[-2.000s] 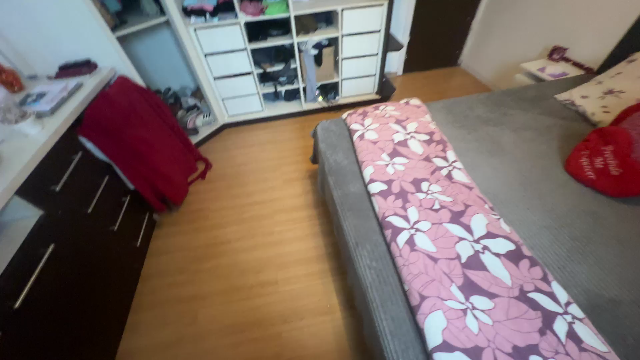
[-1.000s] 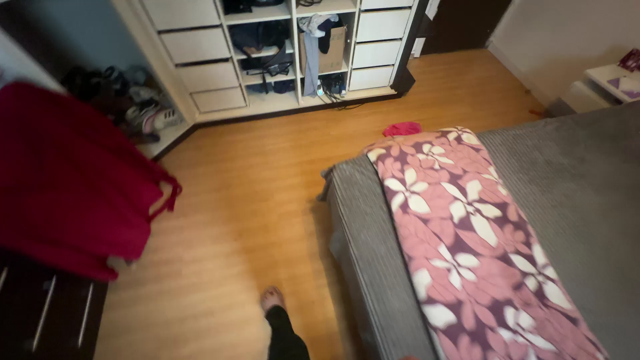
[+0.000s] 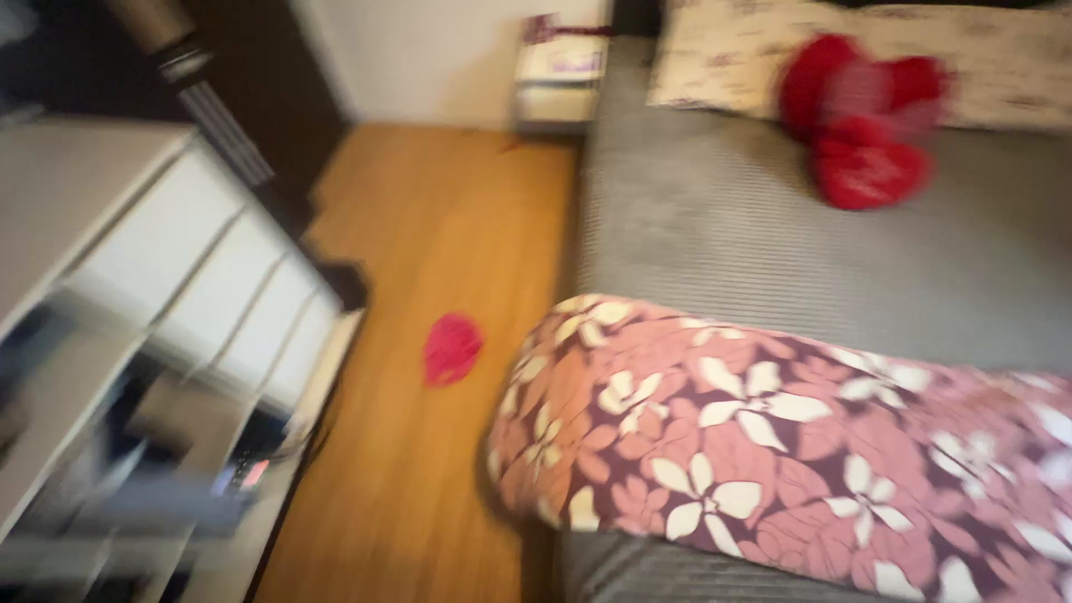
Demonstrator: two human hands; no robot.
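Neither of my hands shows in the head view. A pink and purple floral bedspread (image 3: 754,435) lies folded across the foot of the bed, over a grey ribbed cover (image 3: 712,243). On the wooden floor, between the bed and the shelving, lies a crumpled bright pink cloth (image 3: 452,348). Red plush cushions, one of them a heart-shaped cushion (image 3: 871,167) bearing writing, rest against a light patterned pillow (image 3: 720,67) at the head of the bed. The picture is blurred.
White drawers (image 3: 201,260) and open shelves (image 3: 184,419) with mixed items stand at the left. A strip of wooden floor (image 3: 394,469) runs between them and the bed. A small white nightstand (image 3: 559,84) stands by the wall, and a dark door (image 3: 260,75) is at the upper left.
The view has swung right, towards the head of the bed. The red garment at the left and the foot seen a second ago are out of view.
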